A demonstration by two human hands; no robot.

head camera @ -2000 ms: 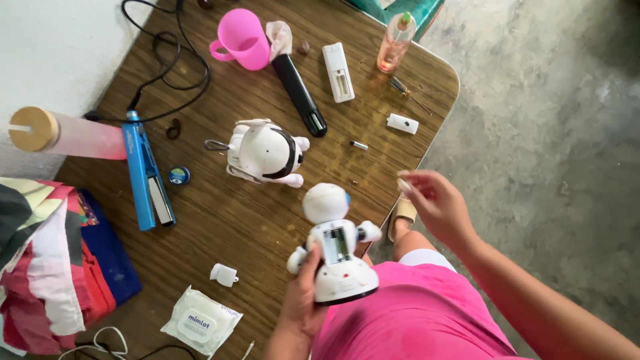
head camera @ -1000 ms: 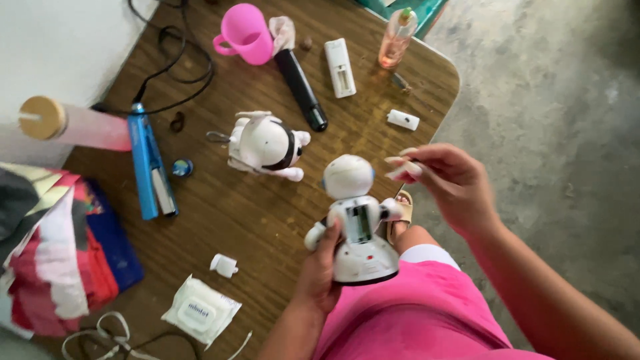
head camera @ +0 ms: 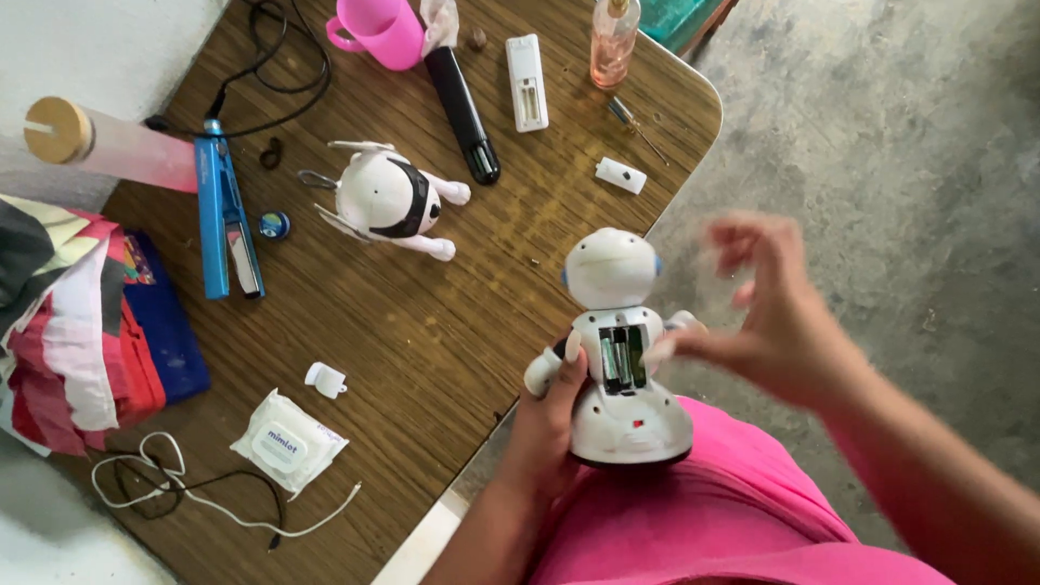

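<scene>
My left hand [head camera: 546, 431] holds a white toy robot [head camera: 630, 422] upright by its side, its back facing me. The battery compartment in its back is uncovered, and batteries [head camera: 619, 357] lie inside. My right hand [head camera: 764, 317] is beside the robot, thumb near the compartment's right edge, fingers spread and blurred; I see nothing between them. A white toy robot dog [head camera: 382, 195] stands on the table to the left. A white battery cover [head camera: 621, 175] lies near the table corner, below a small screwdriver [head camera: 638, 130]. Another small white cover [head camera: 327, 379] lies at lower left.
On the wooden table [head camera: 390, 325] are a white remote [head camera: 527, 81], a black remote [head camera: 463, 114], a pink mug [head camera: 378, 32], a spray bottle [head camera: 613, 45], a blue hair straightener [head camera: 215, 219], a wipes pack [head camera: 288, 443] and cables [head camera: 244, 524]. Folded cloth [head camera: 89, 325] lies at left.
The small battery seen loose on the table two seconds ago no longer lies there. My right hand, fingers pinched together earlier, has spread them, with its thumb now at the robot's back.
</scene>
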